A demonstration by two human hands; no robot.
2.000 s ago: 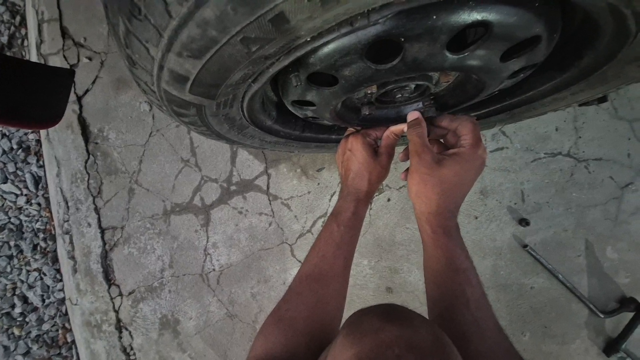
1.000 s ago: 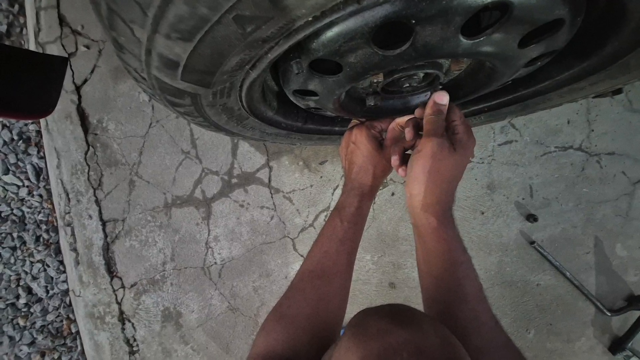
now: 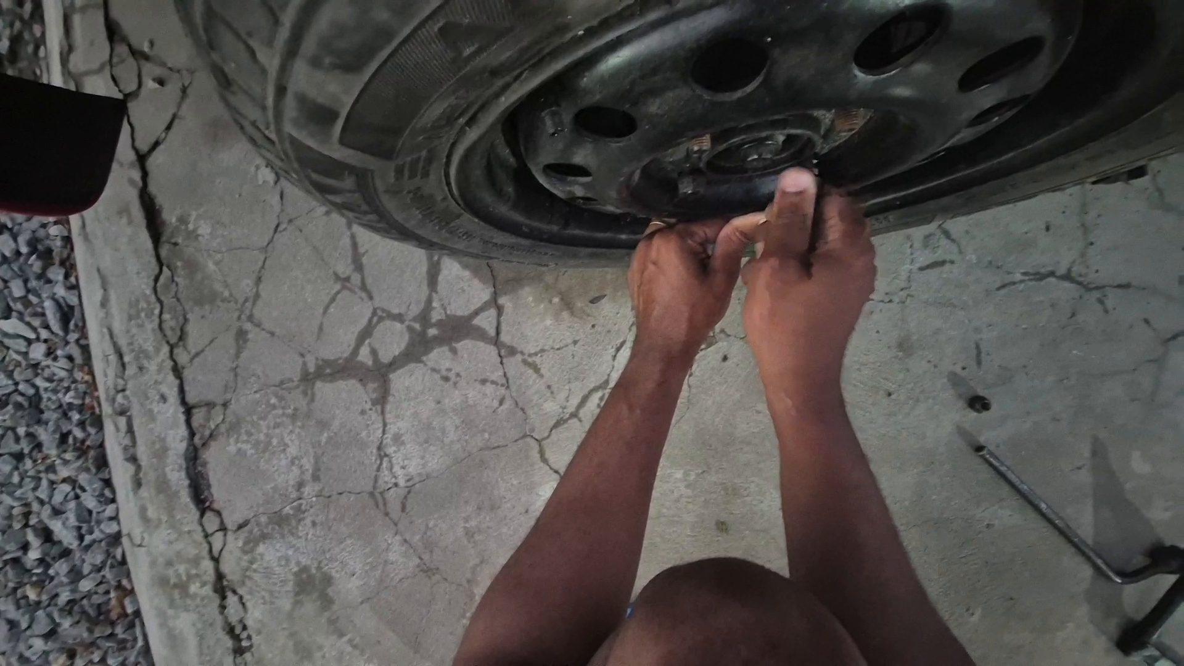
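A black steel wheel rim [image 3: 666, 83] with oval holes, inside a rubber tire [image 3: 305, 120], fills the top of the view. My left hand [image 3: 680, 277] is at the rim's lower edge, fingers curled, touching or nearly touching the right one; whether it holds anything is hidden. Beside it, my right hand [image 3: 809, 268] reaches up toward the hub [image 3: 760, 151], thumb raised and fingers bent near a stud hole. Anything between these fingers is too hidden to tell. One lug nut [image 3: 687, 183] appears seated left of the hub.
A small dark nut [image 3: 979, 403] lies on the cracked concrete floor [image 3: 416, 444] at right. Below it are a bent metal rod [image 3: 1054, 518] and a black tool part [image 3: 1152, 615]. Gravel [image 3: 55, 444] borders the floor at left. My knee [image 3: 731, 615] is at the bottom.
My right hand has moved from beside the left hand's fingertips up toward the hub. The left hand stays at the rim's lower edge. The view has shifted slightly.
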